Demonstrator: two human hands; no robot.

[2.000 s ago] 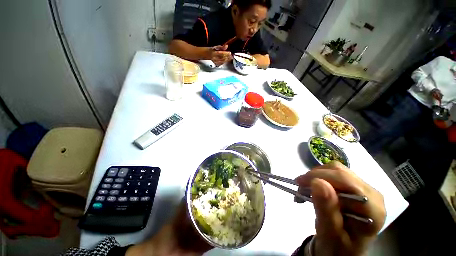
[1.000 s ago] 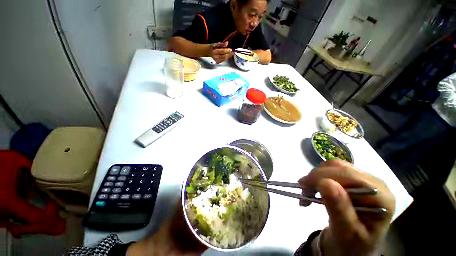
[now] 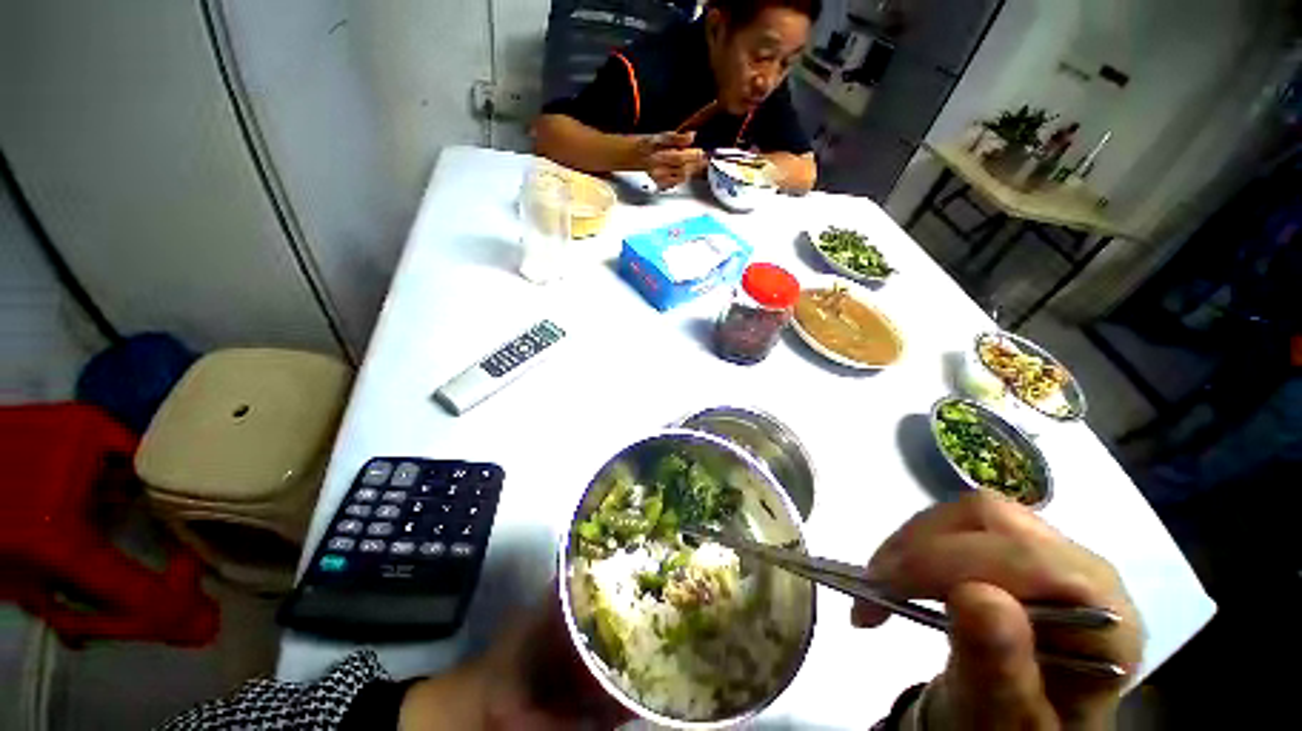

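Observation:
My left hand (image 3: 521,671) holds the shiny steel rice bowl (image 3: 778,650) from its lower left side, tilted towards me; the bowl hides part of the fingers. White rice (image 3: 671,593) fills the bowl, with leafy greens (image 3: 700,493) at its far side. My right hand (image 3: 1014,607) holds a pair of metal chopsticks (image 3: 843,574). Their tips reach into the bowl, at the rice beside the greens. A small steel side bowl (image 3: 778,443) stands just beyond and is partly covered by my bowl.
On the white table (image 3: 571,429) are a calculator (image 3: 400,550), a remote (image 3: 500,367), a red-lidded jar (image 3: 755,314), a tissue pack (image 3: 685,260), a sauce plate (image 3: 847,329) and bowls of greens (image 3: 990,453) and mixed food (image 3: 1024,376). A person (image 3: 714,100) sits across. Stools (image 3: 240,429) stand left.
The whole view has shifted, with the table things now further right. The chopstick tips are closer together in the bowl. The person at the far right is no longer clearly visible.

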